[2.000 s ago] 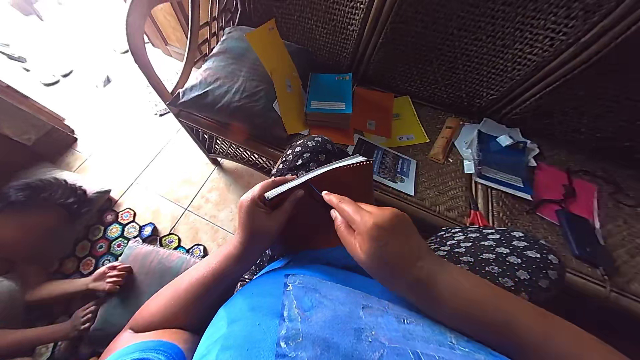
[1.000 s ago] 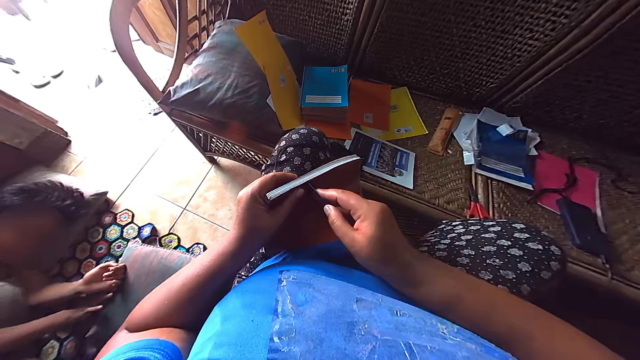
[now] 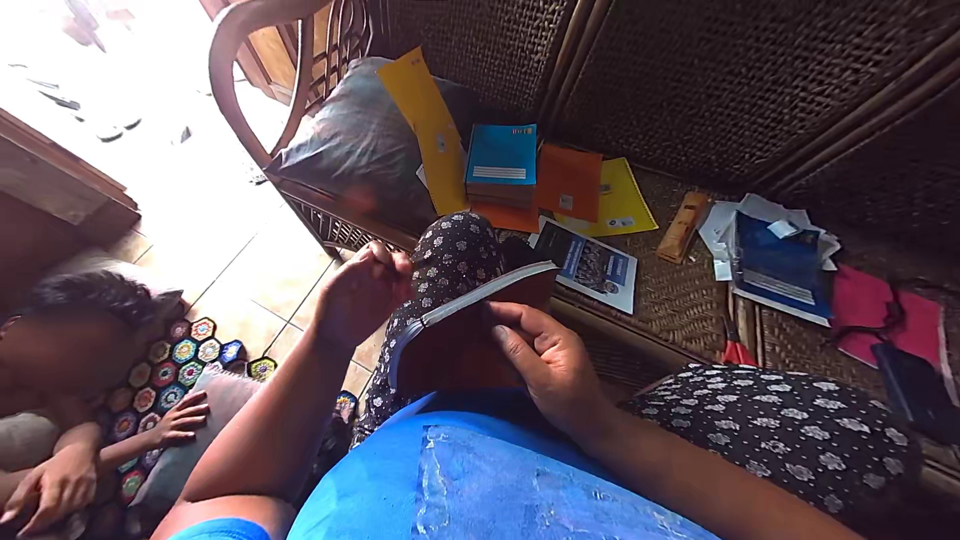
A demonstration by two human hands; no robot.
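A notebook (image 3: 487, 289) with a dark reddish cover rests tilted in my lap, its page edge facing up. My right hand (image 3: 551, 360) grips it at the right, thumb and forefinger pinched at its cover. My left hand (image 3: 364, 296) is raised off the notebook at the left, its fingers curled; whether it holds anything small is hidden. Beyond my knee stands a stack of notebooks with a blue one (image 3: 501, 154) on top. Orange covers (image 3: 568, 180), a yellow cover (image 3: 619, 199) and a printed booklet (image 3: 589, 266) lie around it.
On the woven bench lie a dark blue notebook (image 3: 780, 262) on papers, red-handled scissors (image 3: 737, 349), an orange-brown case (image 3: 682, 225), a pink cover (image 3: 862, 315) and a dark pouch (image 3: 911, 390). A cushion (image 3: 352, 142) leans at the armrest. Another person sits low at left.
My left hand has let go of the notebook and moved away from its left end. A dark slim thing seen earlier at my right hand no longer shows plainly.
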